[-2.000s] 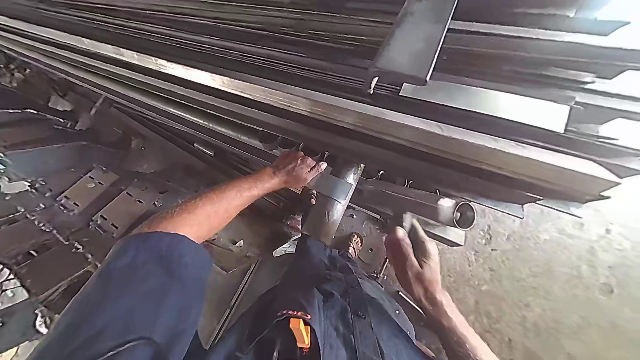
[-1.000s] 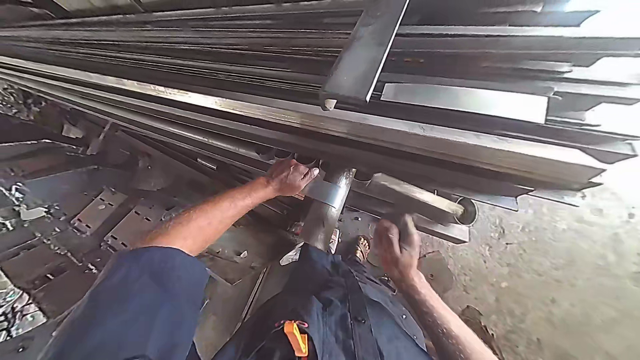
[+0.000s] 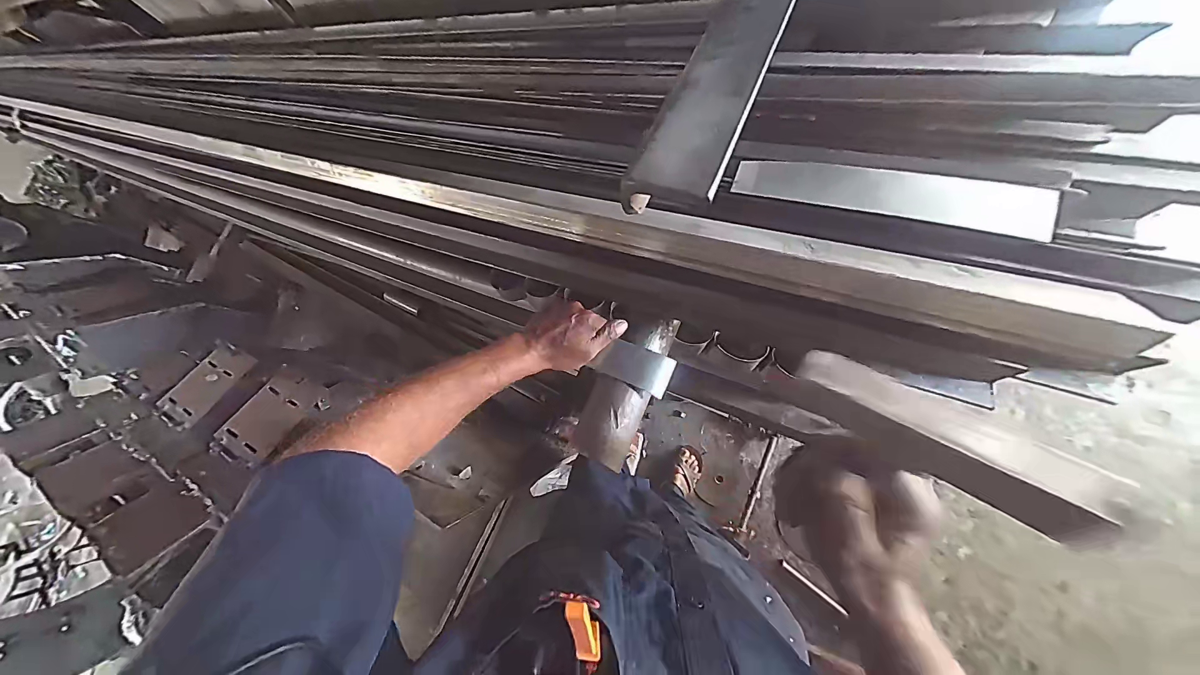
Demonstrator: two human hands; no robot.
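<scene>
My left hand (image 3: 570, 335) grips the left end of a short, shiny metal strip (image 3: 639, 367), thumb on top. That strip lies across a round metal pipe (image 3: 614, 417), which projects toward my body from beneath the stacked metal lengths. Lower right is my right hand (image 3: 867, 525), strongly blurred, fingers curled. Just above it a thick, blurred rectangular metal bar (image 3: 975, 445) slants down to the right. Whether my right hand holds this bar is hidden by blur. Thin curved metal edges (image 3: 741, 352) show right of the pipe.
Long metal profiles (image 3: 469, 202) are stacked across the upper view, with a channel piece (image 3: 712, 103) lying crosswise on top. Slotted metal plates (image 3: 211, 384) and scrap cover the left side. A foot in a sandal (image 3: 687, 469) stands below the pipe. Concrete floor (image 3: 1059, 591) lies at right.
The rectangular bar now shows blurred and farther right, above my right hand. The round tube end seen there earlier is out of sight. My left hand stays by the strip.
</scene>
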